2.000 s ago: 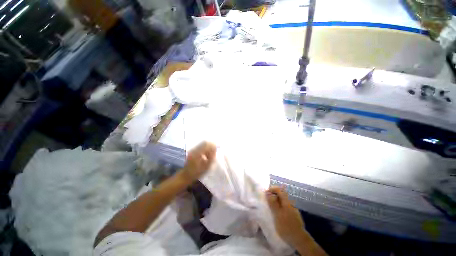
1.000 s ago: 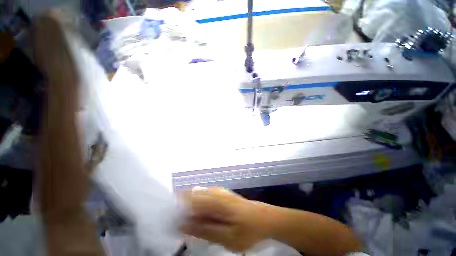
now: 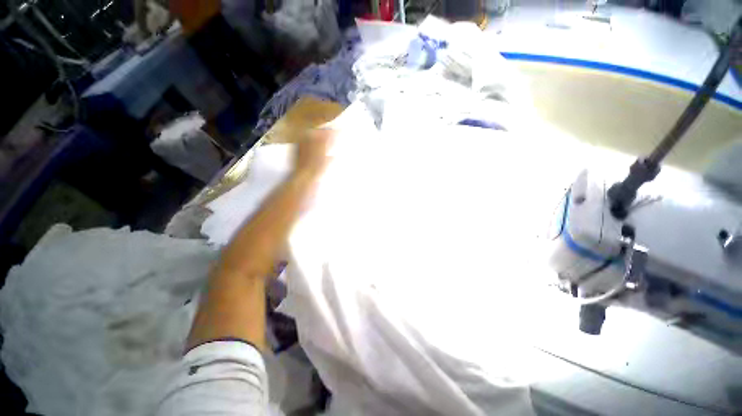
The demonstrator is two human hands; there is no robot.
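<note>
A large white cloth (image 3: 390, 325) is spread over the machine table and hangs over its front edge toward my lap. Its upper part is lost in bright glare. My left hand (image 3: 313, 150) is at the far left side of the table, at the cloth's left edge. It is blurred, and I cannot tell whether its fingers grip the cloth. My right hand is not in view. The white sewing machine head (image 3: 602, 236) with a blue stripe stands right of the cloth, its needle area blurred.
A crumpled white and bluish heap (image 3: 439, 61) lies at the back of the table. A large white cloth pile (image 3: 98, 317) is at the lower left. A white piece (image 3: 244, 195) lies on the table's left edge. A blue-grey surface (image 3: 146, 73) stands beyond.
My left arm has swung from the near left to the table's far left. My right hand has left the view. The cloth now lies spread over the table, and the view has shifted left.
</note>
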